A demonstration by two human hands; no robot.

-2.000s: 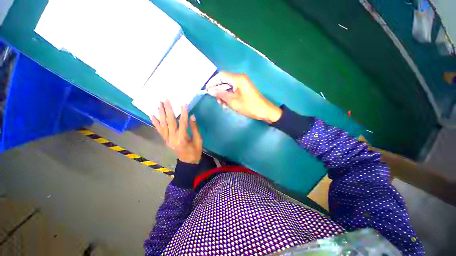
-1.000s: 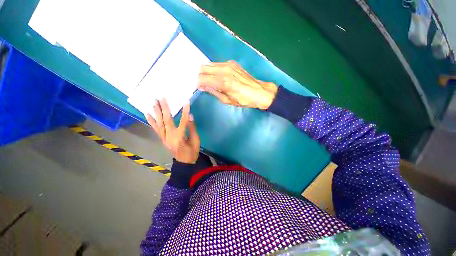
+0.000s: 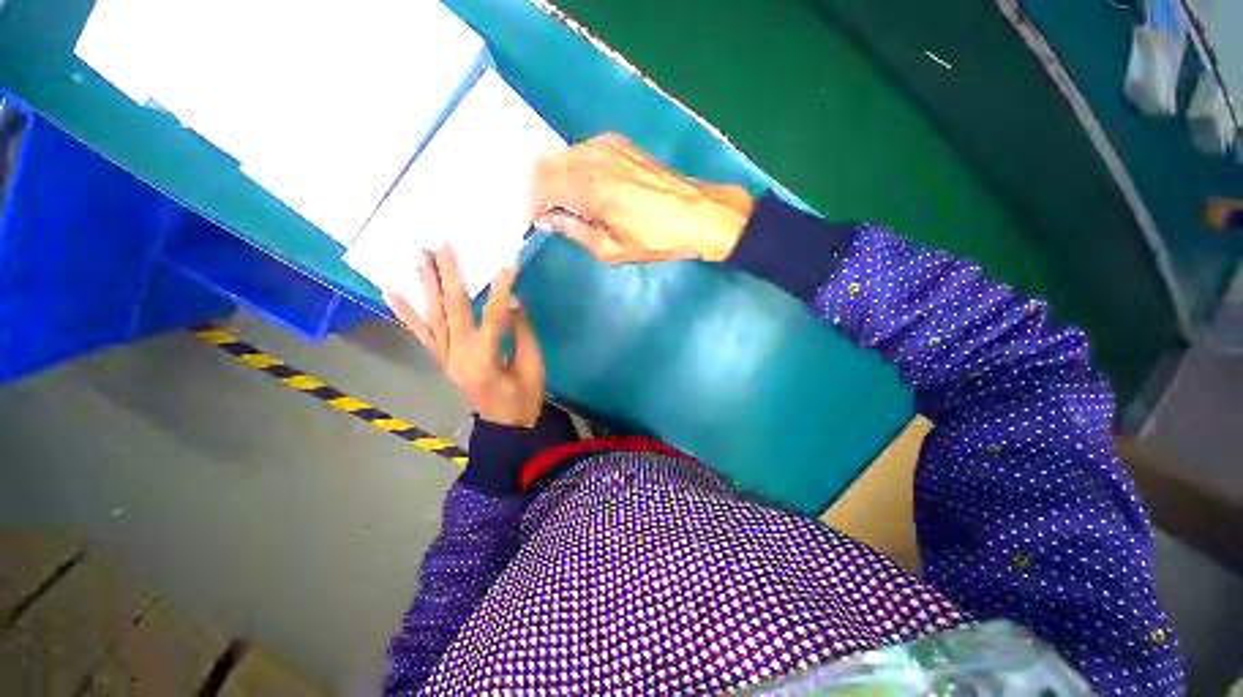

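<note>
A white retail box (image 3: pixel 464 170) lies on the green bench, its upper face overexposed, so no print shows. My left hand (image 3: pixel 477 341) rests with spread fingers on its near edge. My right hand (image 3: pixel 634 202) is at its right edge, fingers bent over the edge and the fingertips partly hidden. I cannot tell whether the right fingers pinch a flap. More white boxes (image 3: pixel 286 95) stand against its left side, also washed out, with a thin bluish seam between.
The green bench top (image 3: pixel 682 368) runs diagonally, with a dark green recessed channel (image 3: pixel 845 150) beyond it. A blue bin (image 3: pixel 82 245) stands at the left below the bench. Brown cardboard (image 3: pixel 879 504) shows at the bench end. Yellow-and-black tape (image 3: pixel 327 395) marks the floor.
My right hand has gone from pinching at the box's right corner to lying flatter, bent over its edge. My left hand stays on the near edge. The view has shifted slightly.
</note>
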